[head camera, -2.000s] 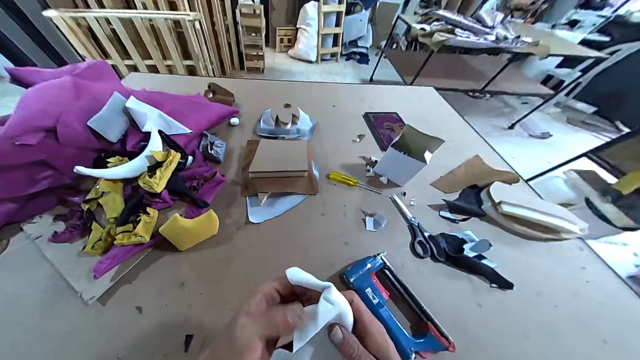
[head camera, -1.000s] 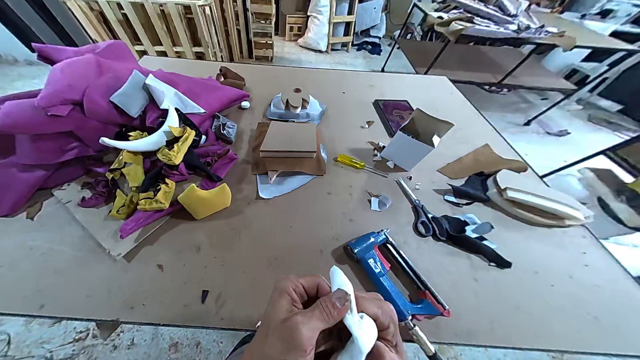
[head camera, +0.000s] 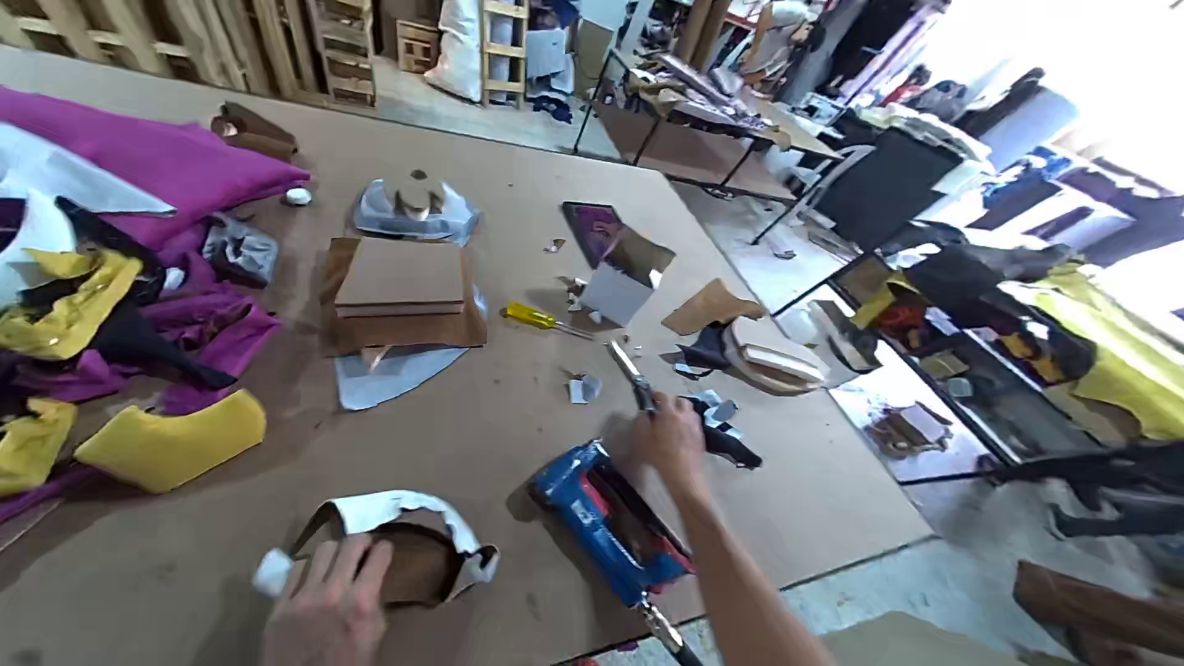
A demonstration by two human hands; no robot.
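My left hand (head camera: 328, 597) holds the near left side of a curved piece covered in white material (head camera: 398, 507), with brown inside, resting on the table. My right hand (head camera: 673, 439) reaches over the handles of a pair of scissors (head camera: 631, 372), whose blades point away; its fingers are around the handle area, partly hidden. Between the hands lies a blue pneumatic staple gun (head camera: 592, 532) with its hose fitting at the near edge. A yellow-handled screwdriver (head camera: 532, 315) lies farther off.
Purple fabric (head camera: 185, 166), yellow foam (head camera: 176, 444) and scraps lie at left. Stacked brown boards (head camera: 400, 276) are mid-table. An open white box (head camera: 618, 291), dark scraps (head camera: 731, 444) and layered curved pieces (head camera: 775, 356) stand at right. The table edge (head camera: 851, 564) runs close by.
My right hand has left the white-covered piece and moved right to the scissors. The piece, earlier held in both hands, now rests on the table under my left hand. The view has shifted.
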